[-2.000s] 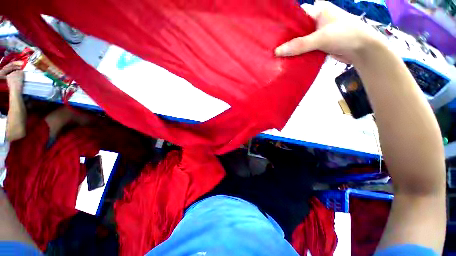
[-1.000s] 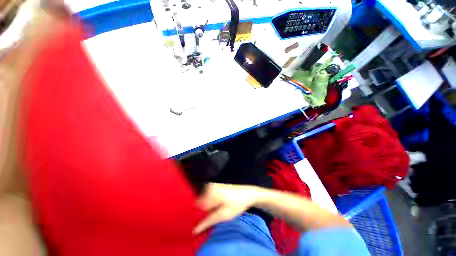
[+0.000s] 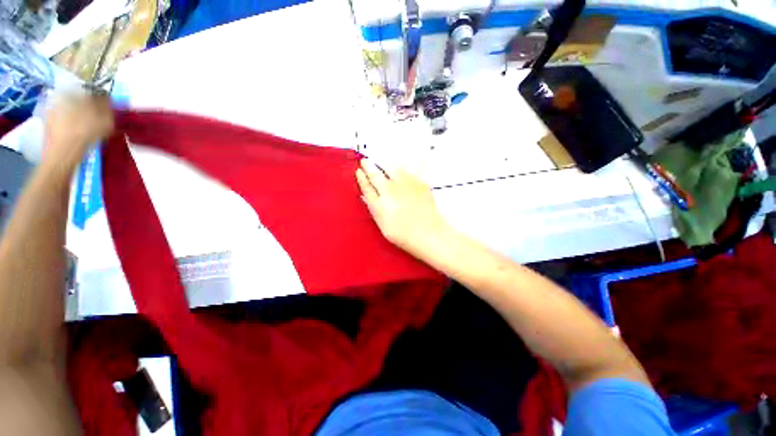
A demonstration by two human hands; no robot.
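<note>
The red garment [image 3: 315, 213] lies partly flat on the white machine table, with two narrow strap-like parts running up to the left and the rest hanging over the front edge. My left hand [image 3: 77, 123], blurred, holds the meeting ends of the narrow parts at the table's left. My right hand [image 3: 396, 204] lies on the garment's right edge, fingers spread, palm down. The presser foot and needle area [image 3: 408, 106] is above and slightly right of my right fingertips, with no cloth under it.
A black phone-like device [image 3: 581, 117] lies right of the needle. Pens [image 3: 668, 180], a green cloth [image 3: 706, 187] and the machine's dark control panel [image 3: 719, 47] are farther right. A blue crate [image 3: 606, 298] with red cloth stands below right. A dark phone [image 3: 146, 398] lies at lower left.
The garment has come down from the air onto the table. My right hand has moved from near my lap onto its edge, and my left hand now stretches the narrow parts to the left.
</note>
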